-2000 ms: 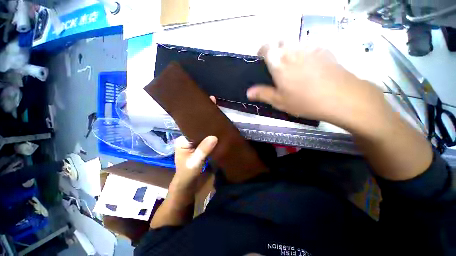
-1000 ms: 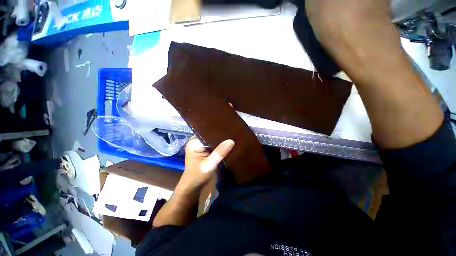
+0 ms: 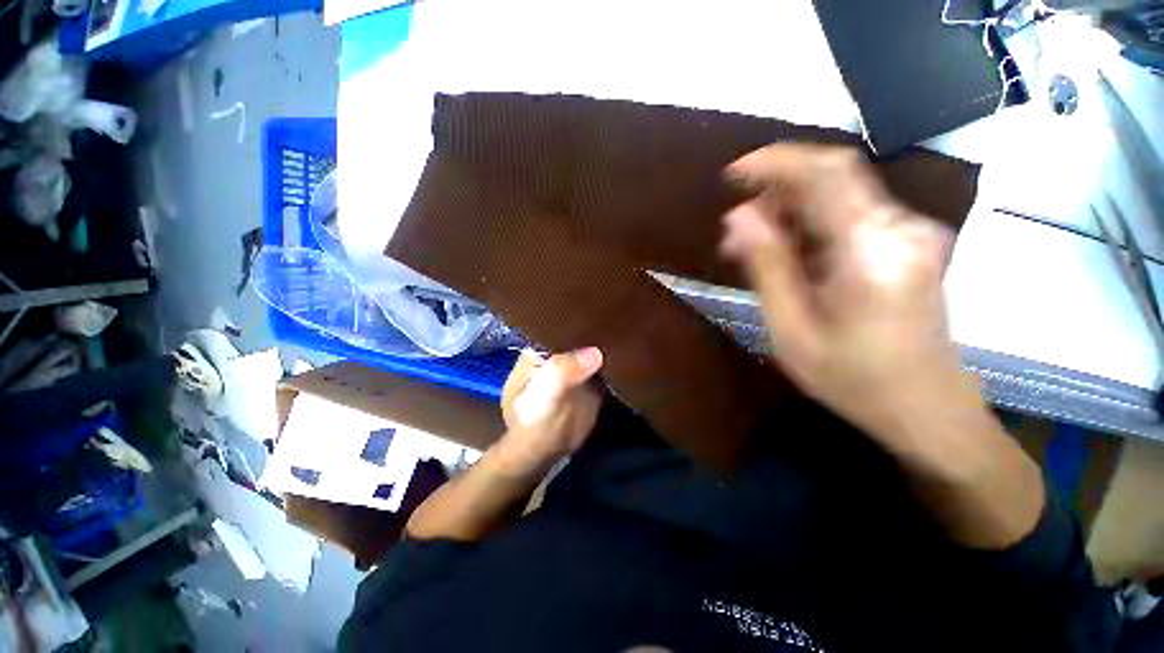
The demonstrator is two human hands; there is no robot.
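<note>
My left hand (image 3: 552,406) grips a brown ribbed fabric strip (image 3: 638,344) with the thumb on top; the strip slants from the table over its front edge toward my lap. Another brown panel (image 3: 600,153) lies across the white table, partly under that strip. My right hand (image 3: 843,268) is blurred, fingers apart, over the right part of this panel; I see nothing held in it. A black panel (image 3: 913,70) with pale threads along its edge lies at the upper right, beside the brown panel's far edge.
Shears (image 3: 1123,242) lie at the table's right. A grey ruler strip (image 3: 1066,389) runs along the front edge. A blue basket (image 3: 291,191) with clear plastic stands left of the table, above a cardboard box with a white sheet (image 3: 338,453). Scraps lie on the floor.
The black panel has moved from the table's middle to the upper right, exposing the brown panel. My right hand has let go of it and come back over the brown panel. My left hand keeps its hold.
</note>
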